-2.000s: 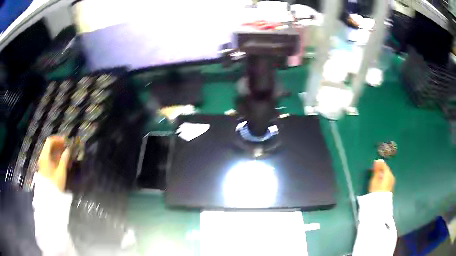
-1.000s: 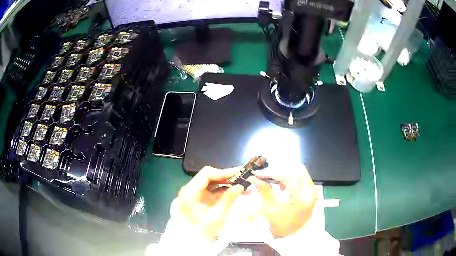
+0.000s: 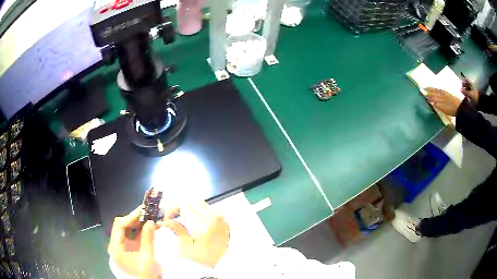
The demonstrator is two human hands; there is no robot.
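A small circuit board (image 3: pixel 152 205) is held upright in the fingertips of my left hand (image 3: pixel 132 244), at the front edge of the black microscope base (image 3: pixel 229 136). My right hand (image 3: pixel 204 231) is beside it, overexposed, with its fingertips close to the board's right side; whether they grip it is unclear. The microscope (image 3: pixel 144 82) stands behind, its ring light lit above a bright spot on the base. A white sheet (image 3: pixel 245 218) lies at the base's front edge, partly behind my right hand and sleeve.
Trays with boards (image 3: pixel 12 180) are at the far left, a phone (image 3: pixel 83 190) beside the base. Small boards (image 3: pixel 327 89) lie on the green mat. A translucent tub (image 3: pixel 246 54) stands by the white posts. At right, a person's hands (image 3: pixel 444 102) rest at an open notebook (image 3: pixel 419 79).
The view has swung right, bringing the other person and notebook in. Two seconds ago my hands were apart, at the trays and mat; since one second ago they are together with the board.
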